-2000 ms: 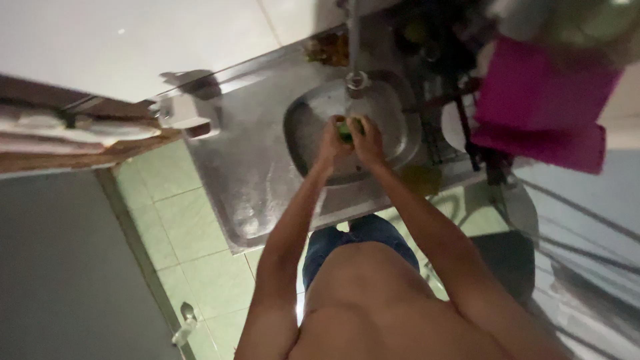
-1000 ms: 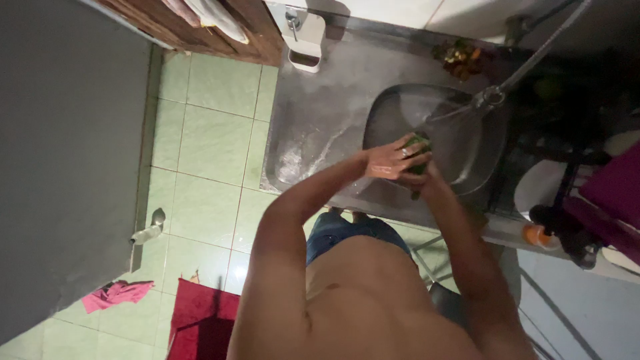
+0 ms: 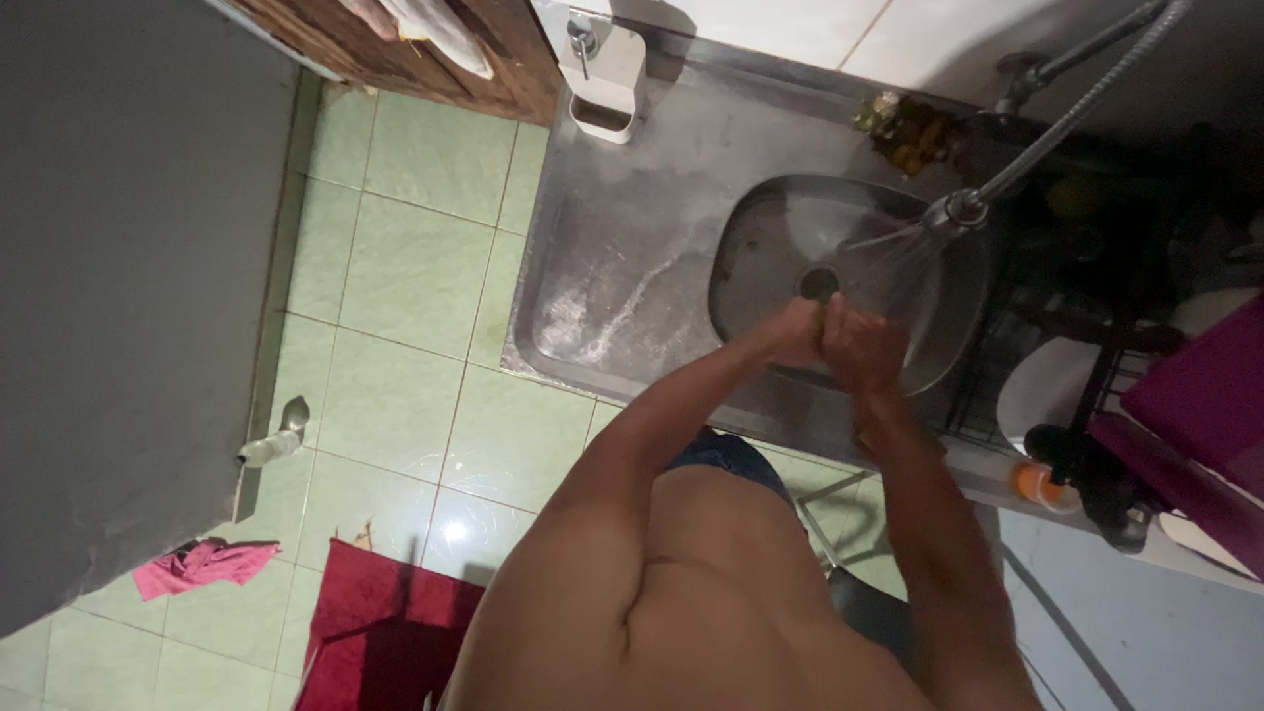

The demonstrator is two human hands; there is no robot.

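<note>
My left hand [image 3: 796,331] and my right hand [image 3: 864,346] meet over the near side of the stainless steel sink basin [image 3: 736,222]. Their fingers are curled against each other, and whatever lies between them is hidden. Just beyond the fingertips is a dark round spot [image 3: 818,284], apparently the drain. From the spout [image 3: 956,210] of a flexible metal faucet, water sprays into the basin, to the right of and beyond my hands.
A white soap dispenser [image 3: 604,84] stands at the counter's back left corner. Yellowish-green scraps [image 3: 907,133] lie behind the basin. On the right are a wire rack [image 3: 973,395], a white plate [image 3: 1047,390], a magenta item [image 3: 1210,395] and an orange object [image 3: 1037,482]. A red mat [image 3: 365,632] covers some floor tiles.
My hands have shifted and now press together lower in the basin. The green item seen in them earlier no longer shows clearly. The view has swung since two seconds ago.
</note>
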